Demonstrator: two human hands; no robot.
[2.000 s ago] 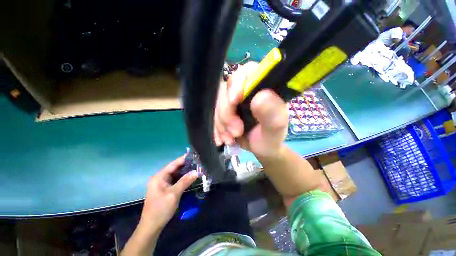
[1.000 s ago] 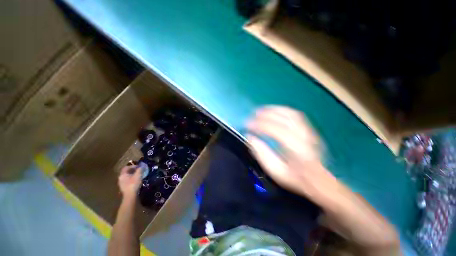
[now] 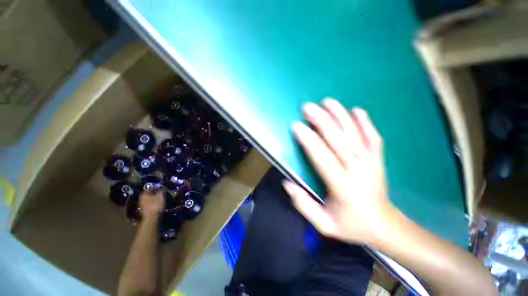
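Note:
Several round black housings [image 3: 189, 203] with pale rings and thin red leads lie in the lower carton [image 3: 63, 237], below the bench edge at the left. My left hand [image 3: 151, 202] reaches down into this carton among the housings. Its fingers are small and blurred, so I cannot tell whether it holds one. My right hand [image 3: 347, 173] lies palm down on the green bench top [image 3: 260, 75] at its edge, fingers spread and empty, with the thumb at the rim.
A large open carton [image 3: 454, 104] with dark contents stands on the bench at the right. Clear plastic and silvery parts [image 3: 509, 248] show at the lower right. Another brown carton [image 3: 35, 75] is at the upper left. Something blue [image 3: 233, 237] is under the bench.
The power screwdriver seen earlier has left the view, which has turned to the lower carton. My left hand is now in among the housings. My right hand has come to rest on the bench edge.

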